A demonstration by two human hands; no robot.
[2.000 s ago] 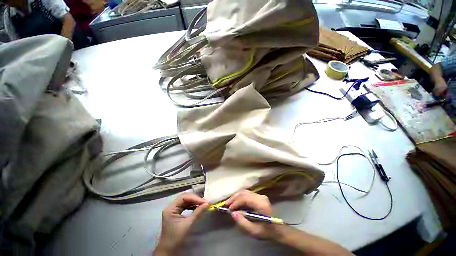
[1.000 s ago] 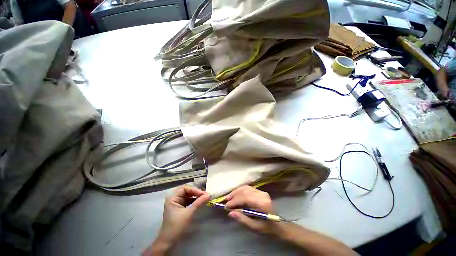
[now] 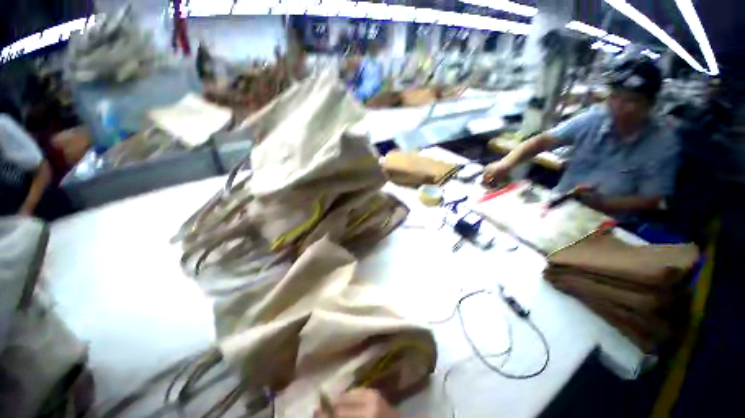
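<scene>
The picture is blurred. A tote bag (image 3: 282, 347) of limp beige fabric lies on the white table at the bottom centre, its straps to the left and a yellow strip near its right end. Part of one hand, apparently my right hand (image 3: 357, 403), shows at the bottom edge against the bag; most of it is cut off. A small dark shape lies by its fingers, too blurred to name. The pen-like tool cannot be made out. My left hand is not in the picture.
Bag stack (image 3: 310, 155) behind the bag; grey-beige fabric heap (image 3: 37, 359) at left. At right are a corded dark tool (image 3: 515, 304), adapter (image 3: 468, 225), tape roll (image 3: 430, 195) and brown pieces (image 3: 621, 273). A person (image 3: 617, 159) sits beyond a stained board.
The view has swung up and right, showing the room and the seated person. The bag now sits lower left in the picture. My left hand has left the picture; my right is mostly cut off.
</scene>
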